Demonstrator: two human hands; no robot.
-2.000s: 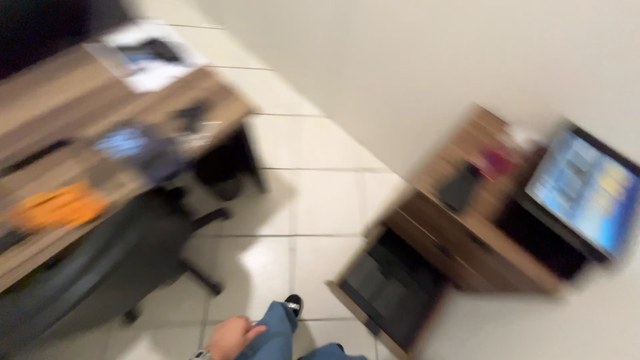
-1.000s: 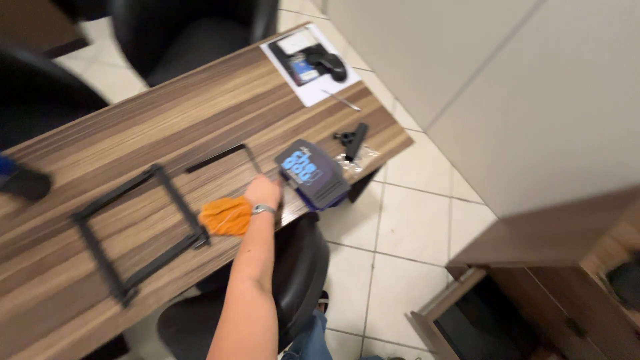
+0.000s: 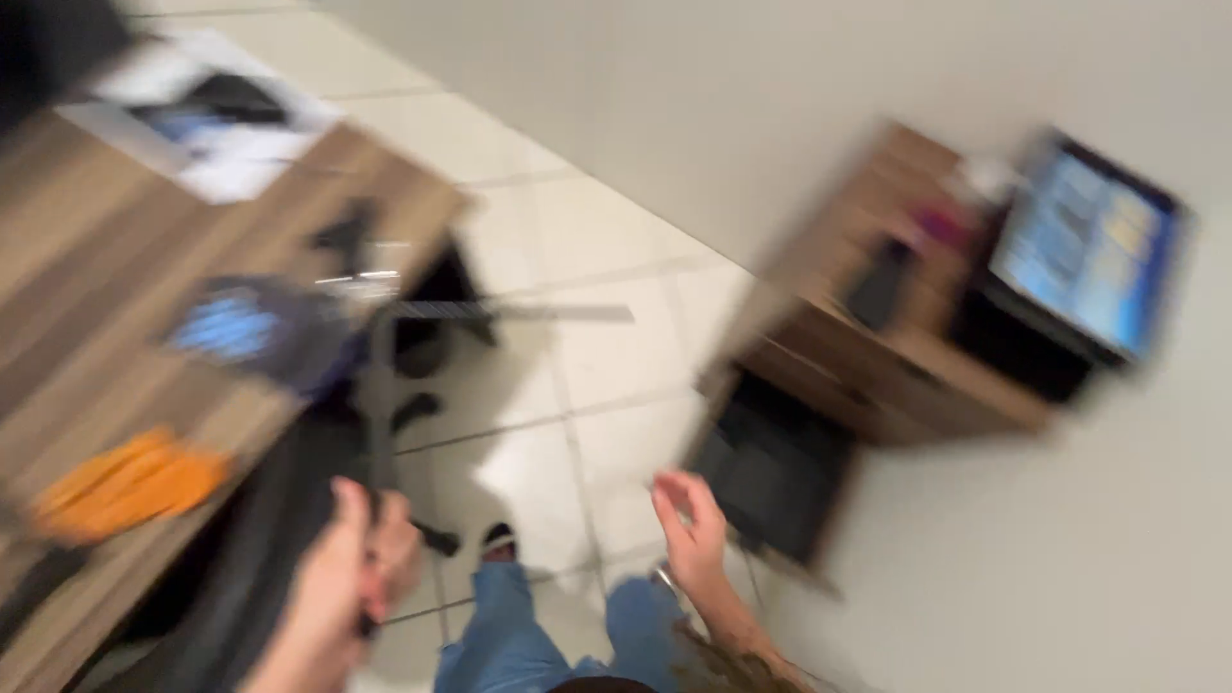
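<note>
In the head view my left hand (image 3: pixel 361 568) is shut on a thin L-shaped bar (image 3: pixel 383 404), whose far arm points right over the floor. My right hand (image 3: pixel 690 525) is raised beside the open drawer, fingers bent, thumb apart, with nothing visible in it. An orange cloth (image 3: pixel 135 486) lies on the wood-grain table (image 3: pixel 67 289) to the left of my left hand. Beyond it are a dark case (image 3: pixel 260 332) with light blue writing, a small black tool-like object (image 3: pixel 348 236) and clear plastic (image 3: pixel 361 284). Blur hides the finer details.
A wooden cabinet (image 3: pixel 924 385) with an open drawer (image 3: pixel 770 462) stands at right; a lit screen (image 3: pixel 1088 250) and a dark flat object (image 3: pixel 878 289) are on it. White sheets (image 3: pixel 217 125) lie at the table's far end. A black chair (image 3: pixel 269 539) stands against the table.
A hand reached over the table beside the orange cloth one second ago. Now both hands are over the floor, the left one gripping the bar. The view has swung right.
</note>
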